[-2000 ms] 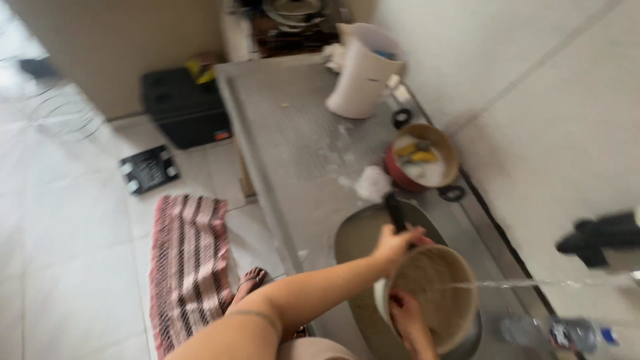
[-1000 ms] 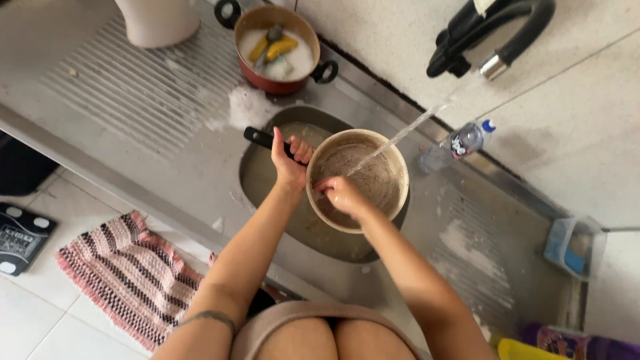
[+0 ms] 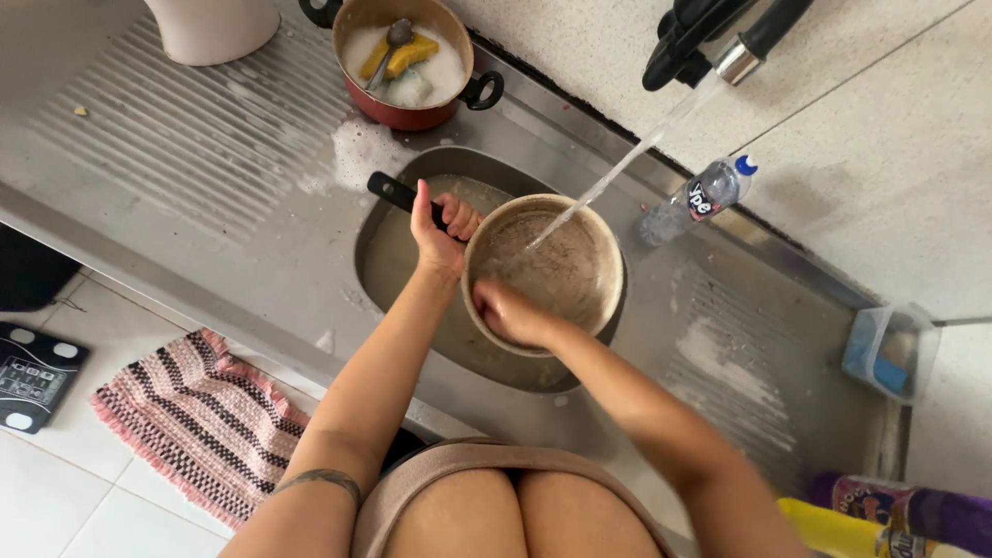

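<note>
My left hand (image 3: 443, 229) grips the black handle of a beige saucepan (image 3: 570, 267) over the oval sink basin (image 3: 387, 283), which holds cloudy water. Inside the pan's near left side is my right hand (image 3: 504, 310), its fingers curled against the wall; whether it holds something is hidden. Water runs into the pan from the faucet (image 3: 740, 58). Behind and left of the basin stands a red two-handled pot (image 3: 407, 112) with suds, a spoon and yellow pieces in it.
A clear detergent bottle (image 3: 697, 198) stands behind the basin. A plastic container (image 3: 891, 353) is at the right, purple and yellow bottles at the lower right. A white vessel (image 3: 217, 31) stands on the ribbed drainboard (image 3: 225, 132). A striped rug (image 3: 205, 426) and a scale (image 3: 35, 376) lie on the floor.
The view has shifted greatly since two seconds ago. My left hand stays on the handle and my right hand stays inside the pan, with the water running throughout.
</note>
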